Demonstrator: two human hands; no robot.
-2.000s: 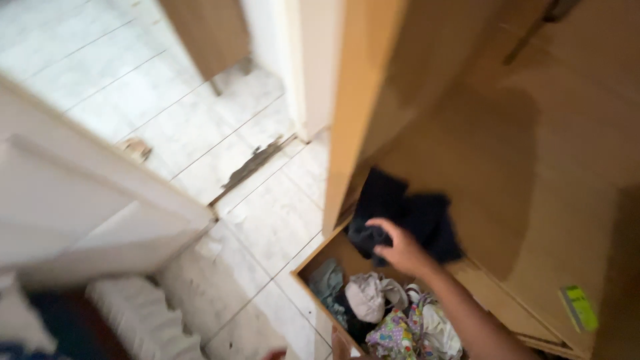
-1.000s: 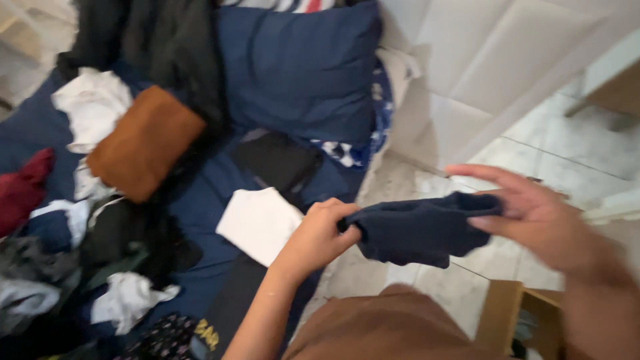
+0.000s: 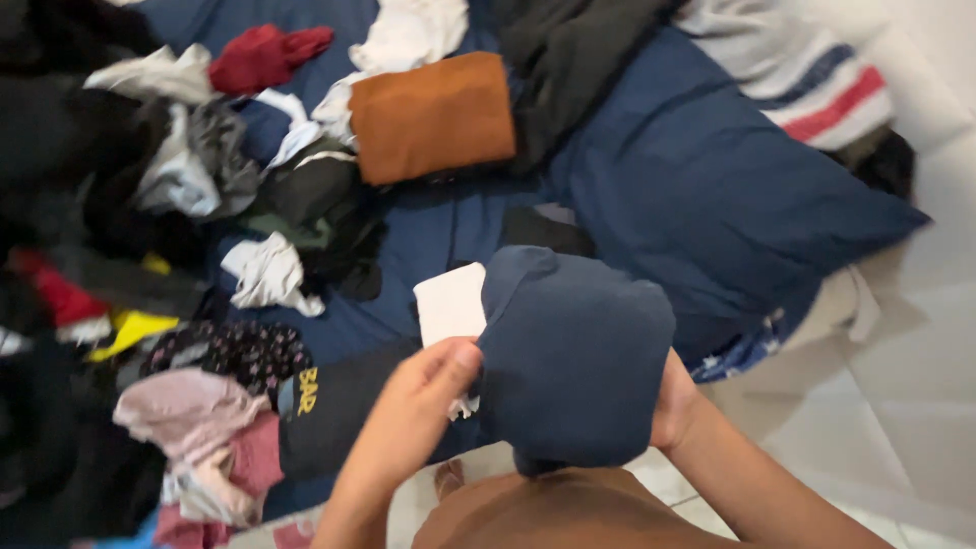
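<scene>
A dark blue cloth garment point(image 3: 576, 358), partly folded, is held up between my two hands in front of my body. The thumb and fingers of my left hand point(image 3: 435, 389) pinch its left edge. At its right edge is my right hand point(image 3: 675, 404), with the fingers partly hidden behind the cloth. Behind the garment, a folded white cloth point(image 3: 450, 305) lies on the bed, partly covered from view. A folded brown cloth point(image 3: 435, 118) lies farther back, and a folded black garment with yellow lettering point(image 3: 343, 404) is to the left of my left hand.
A bed with a dark blue sheet point(image 3: 427, 236) carries heaps of loose clothes, including a pink garment point(image 3: 191, 412) and a crumpled white one point(image 3: 271, 274). A dark blue pillow point(image 3: 709, 175) lies at the right, beside a pale padded surface point(image 3: 884, 366). Tiled floor shows below.
Two seconds ago one hand was on dark cloth at an open drawer of clothes. The view then swung to the bed. The blue garment, narrow between both hands a second ago, now shows a broad face.
</scene>
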